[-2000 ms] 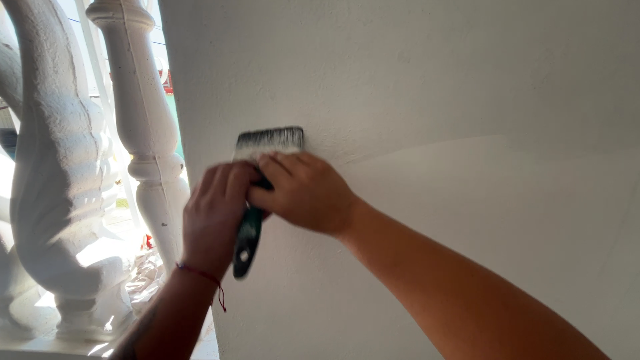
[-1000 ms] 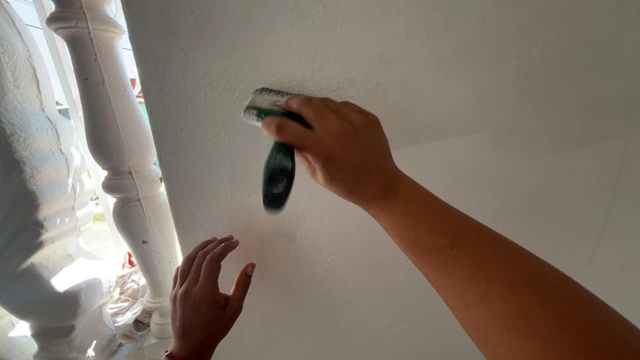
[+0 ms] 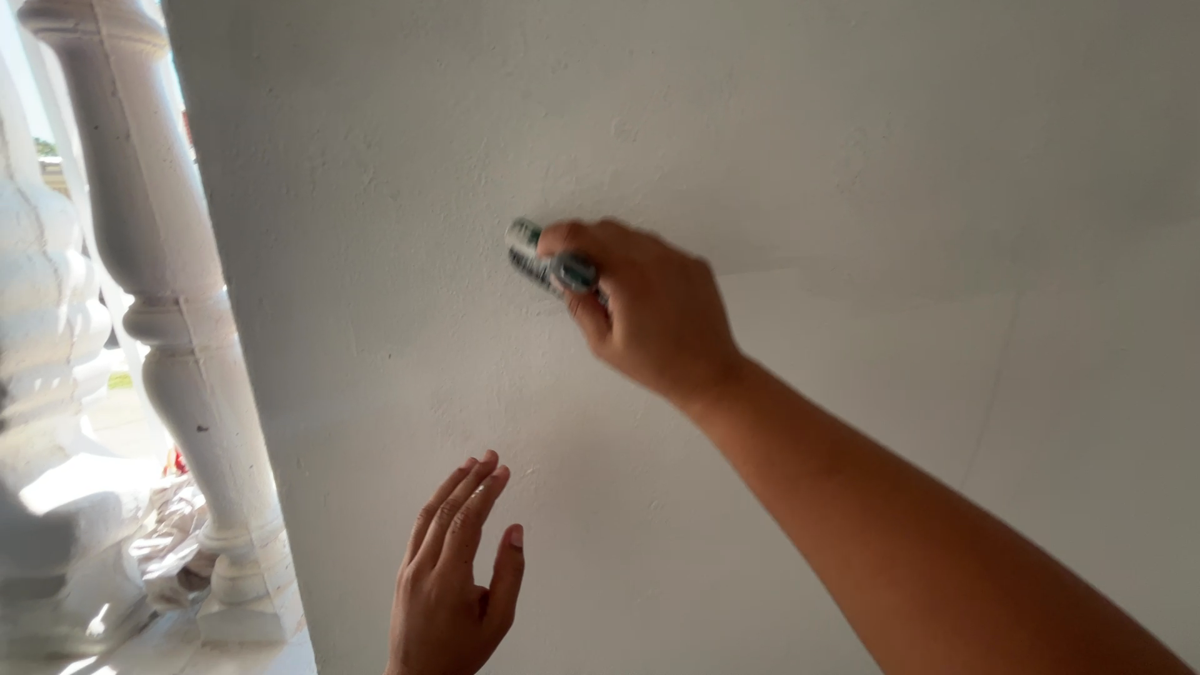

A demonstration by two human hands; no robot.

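My right hand [image 3: 652, 305] is closed around a wide paintbrush [image 3: 525, 239] with a dark green handle. The butt of its handle points toward the camera, and the bristle end lies at or close to the off-white wall [image 3: 844, 141]; actual contact cannot be told. Slight blur covers the brush. Lower and to the left, my left hand [image 3: 459, 562] holds nothing, its thumb apart from the fingers, in front of the same wall. Faint bumps and a paler area with a curved edge show on the wall surface.
White turned balusters [image 3: 178, 309] stand along the left, close to the wall's edge, on a pale ledge [image 3: 234, 656]. Crumpled light material [image 3: 178, 525] lies behind them at the lower left, with bright daylight beyond.
Two seconds ago both hands were together at the brush; my left hand has come off it and moved down. The brush has turned in my right hand, its handle no longer hanging downward.
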